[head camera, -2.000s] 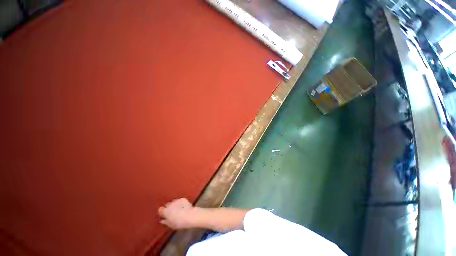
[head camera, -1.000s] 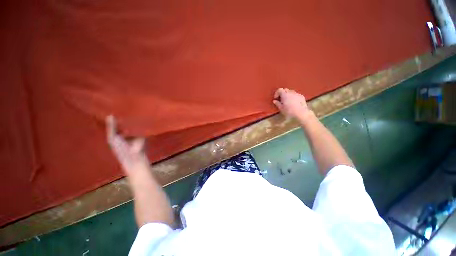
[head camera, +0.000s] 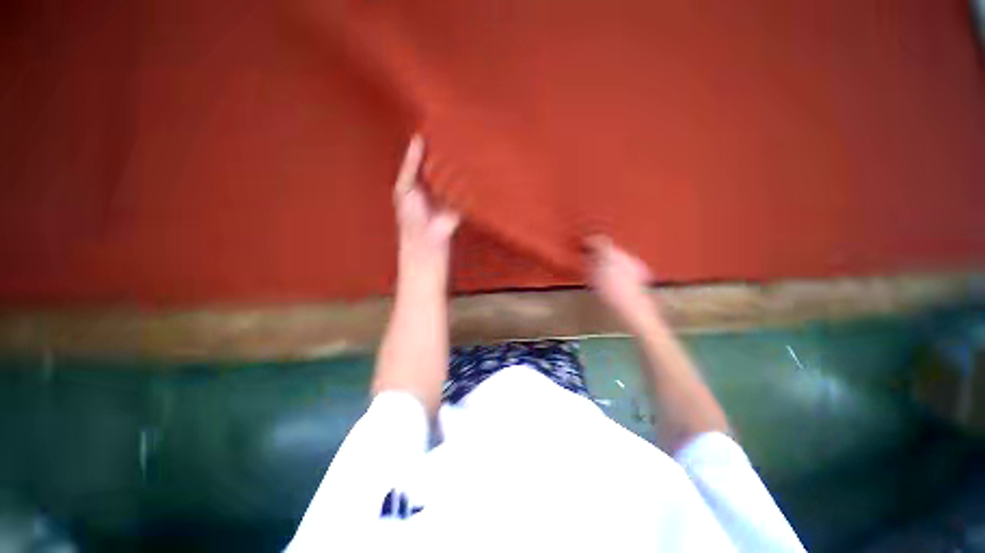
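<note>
A wide orange-red fabric ply (head camera: 778, 140) covers the table up to its near edge. My left hand (head camera: 424, 205) is left of centre, over the cloth, with the near edge of the ply lifted and folded back between its fingers and thumb. More red cloth shows under the raised part. My right hand (head camera: 619, 270) is at the near edge, right of centre, with its fingertips closed on the ply's edge. Both hands are bare, and the right one is blurred. A raised fold runs from my left hand toward the upper left and down to my right hand.
The bare wooden table border (head camera: 518, 313) runs across in front of me. Green floor (head camera: 248, 432) lies on both sides of my body, with small scraps at the right. A blurred brown box (head camera: 956, 378) is at the right rim. A whitish thing is cut off at the upper right corner.
The view has swung left since the first frame, where only one hand showed. Since the second frame, my left hand has moved inward and farther over the cloth, lifting the ply's edge higher.
</note>
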